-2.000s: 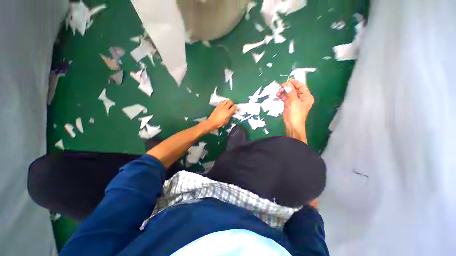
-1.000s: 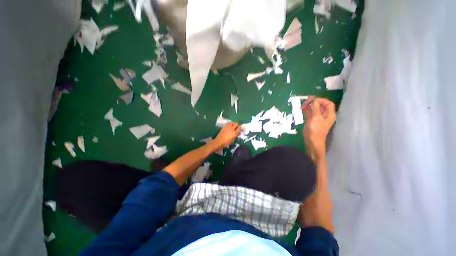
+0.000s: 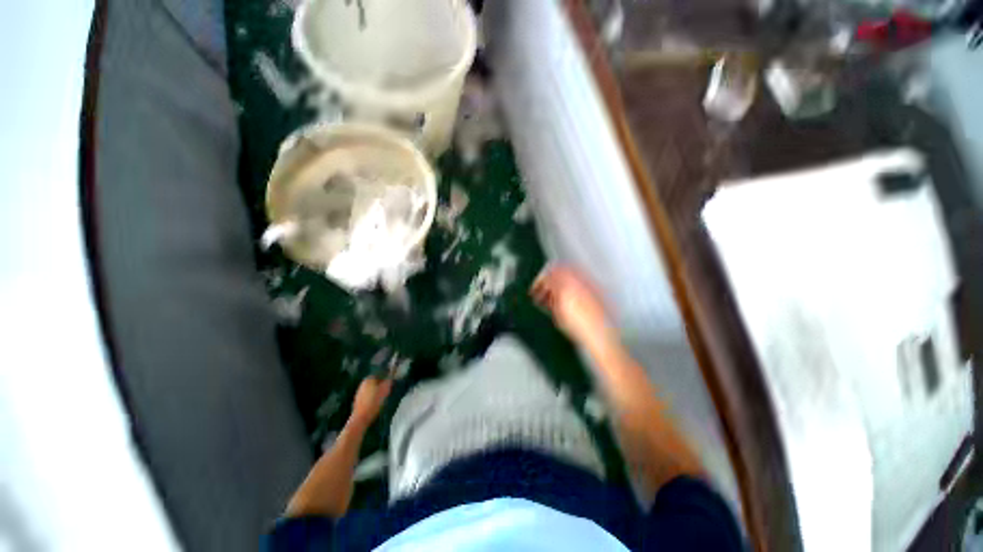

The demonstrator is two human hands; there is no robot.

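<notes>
The picture is blurred. My left hand [image 3: 371,400] is low over the green floor at lower centre-left, with a pale bit near its fingertips; whether it is held is unclear. My right hand [image 3: 563,293] is over the floor beside the right table skirt, fingers bent; I cannot tell if it holds anything. White cloth scraps [image 3: 487,289] lie on the floor between and beyond the hands. A cream bucket [image 3: 302,198] stands ahead to the left, with white scraps [image 3: 377,235] in it and hanging over its near rim. A whiter bucket [image 3: 440,116] stands behind it.
A dark-brown table [image 3: 690,146] runs along the right, with a white fabric lay [image 3: 814,323] and a dark bar [image 3: 899,181] on it. Its pale skirt [image 3: 587,183] borders the aisle. A grey-skirted table [image 3: 178,270] borders the left side.
The view has lifted and swung, bringing both buckets and the right tabletop into sight. My hands are farther apart, away from the small scrap heap they were at.
</notes>
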